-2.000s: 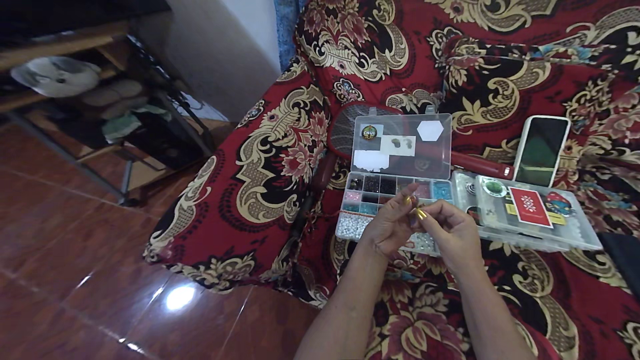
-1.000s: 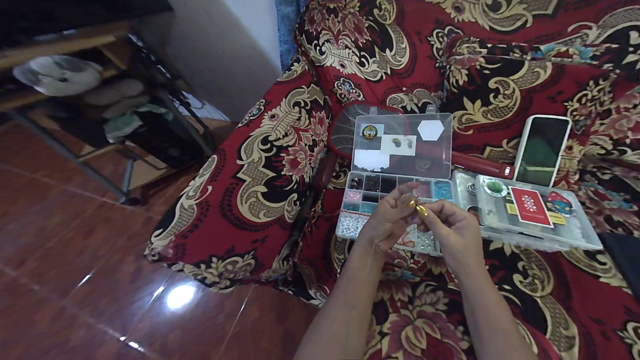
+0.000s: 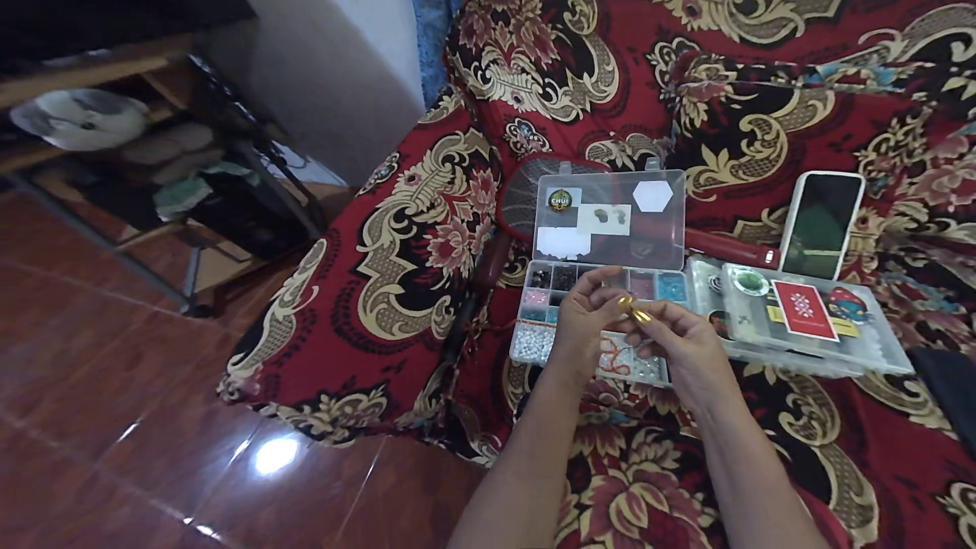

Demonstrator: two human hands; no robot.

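Note:
My left hand point(image 3: 587, 313) and my right hand point(image 3: 680, 335) meet fingertip to fingertip over a clear plastic bead organizer box point(image 3: 526, 343). The thumbnails are gold-coloured. Whatever lies pinched between the fingertips is too small to make out. An orange strand point(image 3: 612, 357) hangs below the hands, over the front compartments; what it is attached to is hidden. The box holds white beads point(image 3: 534, 341), pink beads point(image 3: 536, 297), blue beads point(image 3: 671, 287) and dark beads point(image 3: 564, 276) in separate compartments. Its raised lid point(image 3: 610, 248) bears stickers.
Right of the box lie closed clear cases point(image 3: 869, 347) with a red card point(image 3: 804, 309) on top. A smartphone point(image 3: 823, 225) rests behind them. Under the lid is a racket-shaped object point(image 3: 522, 194) with a red handle point(image 3: 736, 250). All lie on a patterned sofa point(image 3: 374, 305); a shelf unit point(image 3: 91, 72) stands left.
Both hands stay over the box with small finger movements. The orange strand now shows more plainly below them.

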